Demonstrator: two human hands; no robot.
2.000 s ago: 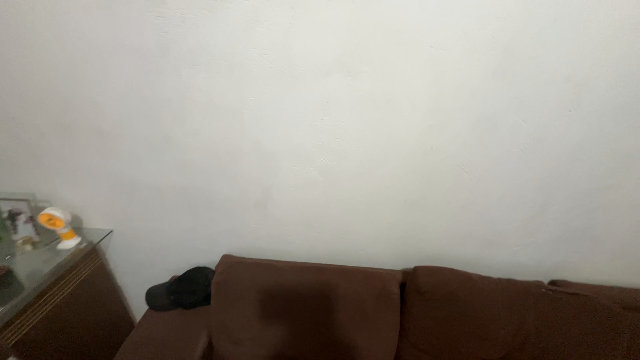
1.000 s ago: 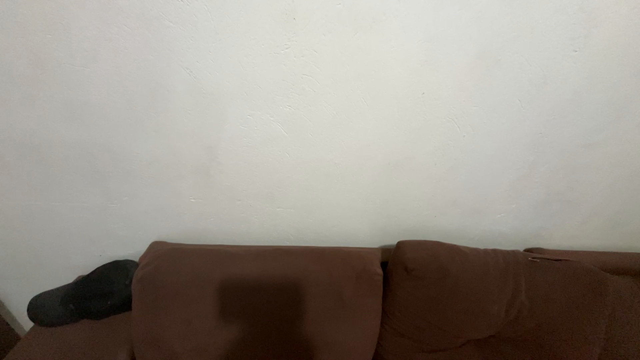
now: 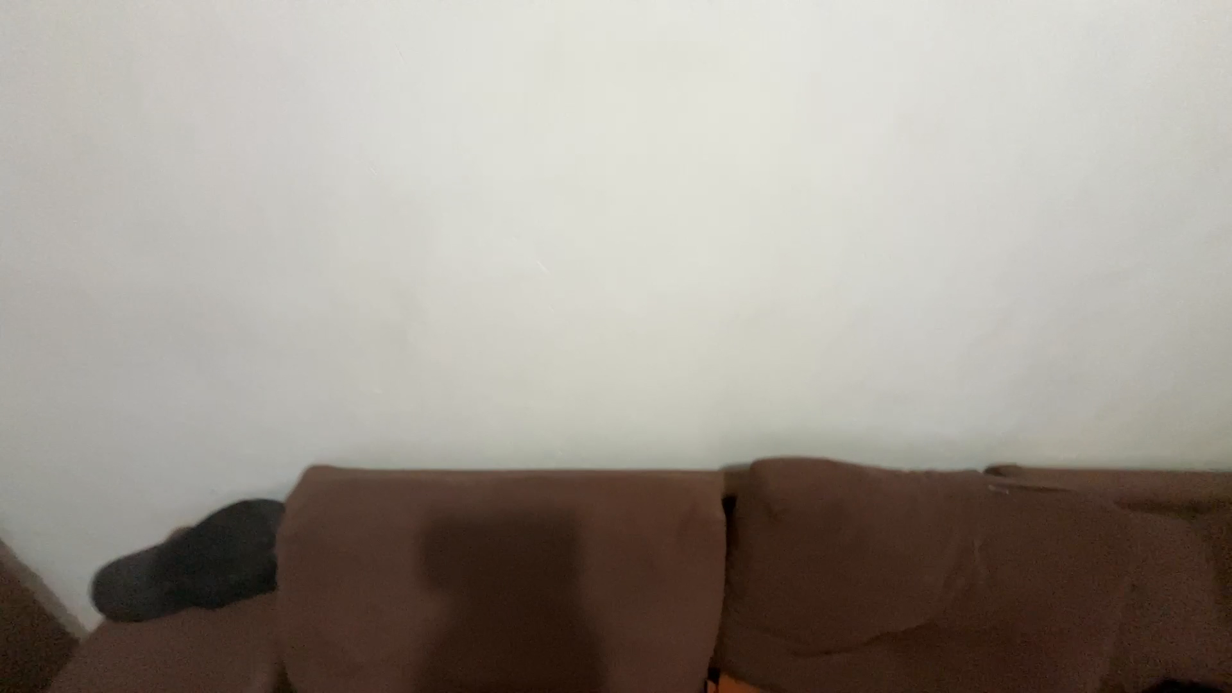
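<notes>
Neither my left hand nor my right hand is in the head view, so what they hold or touch cannot be seen. A brown fabric sofa (image 3: 664,539) runs along the bottom of the view, its back cushions against the wall. On its left end, beside the left back cushion (image 3: 337,577), lies a dark cap (image 3: 217,558). A dark shadow falls across the front of that cushion. The right back cushion (image 3: 866,558) looks creased. A small orange patch (image 3: 736,684) shows at the bottom edge between the two cushions; what it is cannot be told.
A plain off-white wall (image 3: 616,231) rises behind the sofa and fills most of the view. At the lower left corner stands a brown piece of furniture (image 3: 29,626), partly cut off by the frame.
The view has swung to the right from the glass-topped cabinet with the white and orange object, which has left the frame. The orange patch has come into view at the bottom edge.
</notes>
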